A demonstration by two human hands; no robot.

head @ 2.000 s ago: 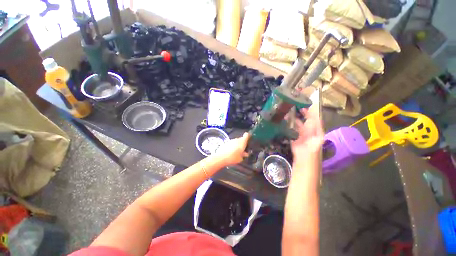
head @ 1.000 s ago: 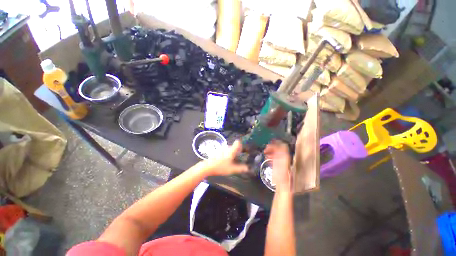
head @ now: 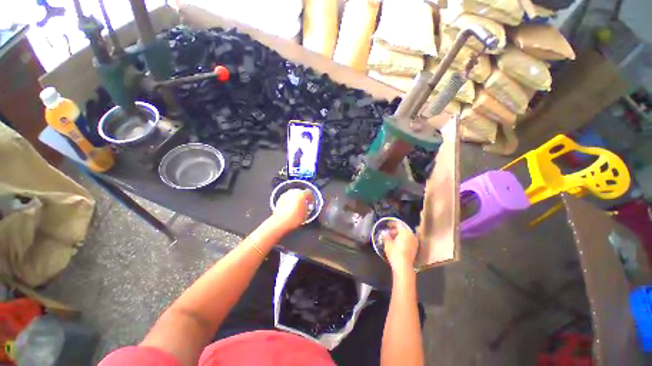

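Note:
My left hand (head: 293,206) reaches into the left steel parts bowl (head: 275,191), its fingers down among small silvery-white metal parts. My right hand (head: 401,244) reaches into the right steel parts bowl (head: 375,231), fingers bent down over similar bits. Whether either hand pinches a part cannot be seen. The green hand press (head: 386,161) stands between and behind the bowls, its metal lever (head: 441,69) slanting up to the right. The press fixture (head: 348,219) is a greyish metal block at its foot, touched by neither hand.
Black plastic parts (head: 264,93) are heaped behind. A lit smartphone (head: 304,149) stands behind the left bowl. A wooden side board (head: 440,193) is right of the press. An open sack (head: 284,282) of black parts hangs below the table edge. Two spare bowls, including one (head: 191,166), are at left.
Both hands have left the press area; the left moved left into its bowl and the right moved down into the right bowl. The fixture is now uncovered. The phone's picture has changed.

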